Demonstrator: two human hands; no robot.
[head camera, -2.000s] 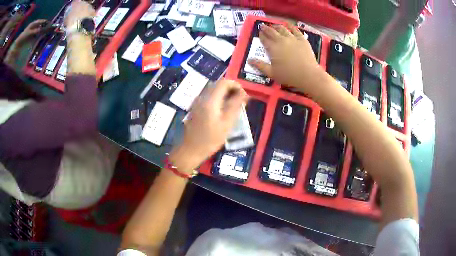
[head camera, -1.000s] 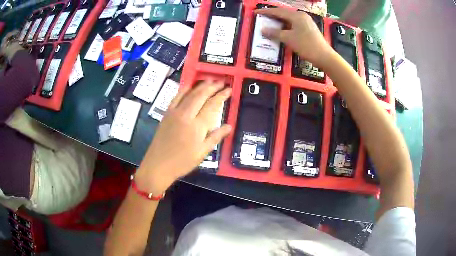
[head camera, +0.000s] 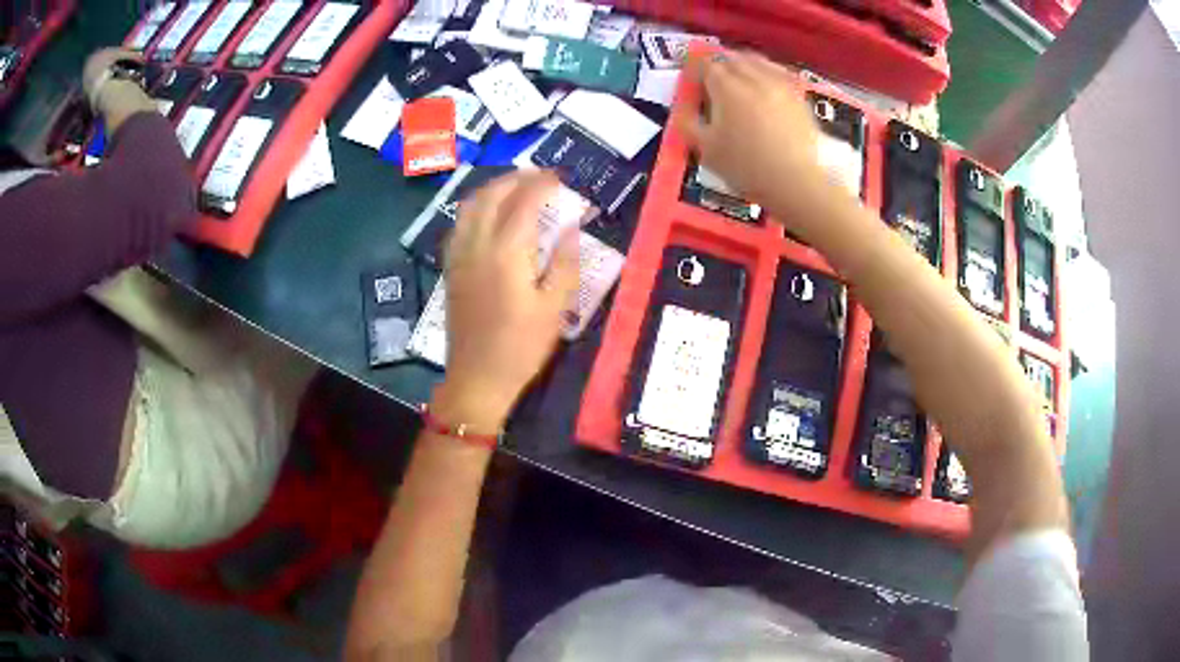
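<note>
A red foam tray (head camera: 757, 349) holds two rows of black phones lying face down with open backs. The near-left phone (head camera: 688, 349) has a white battery in it. The phone beside it (head camera: 797, 369) shows its inner label and no battery. My left hand (head camera: 507, 278) is over the loose batteries left of the tray, fingers bent, with a white battery (head camera: 566, 233) at its fingertips; whether it grips it is unclear. My right hand (head camera: 764, 129) is over the tray's far-left phone (head camera: 721, 194) and hides most of it; its fingertips are bent and partly hidden.
Loose white, black, green and orange-red batteries (head camera: 428, 135) lie on the dark green bench (head camera: 317, 291). More red trays (head camera: 828, 39) stand at the far side. At left a co-worker's purple sleeve (head camera: 117, 220) reaches to another phone tray (head camera: 265, 194).
My left hand has moved from the near-left pocket to the loose batteries. A white battery now shows in that pocket's phone. My right hand has shifted left to the far-left phone.
</note>
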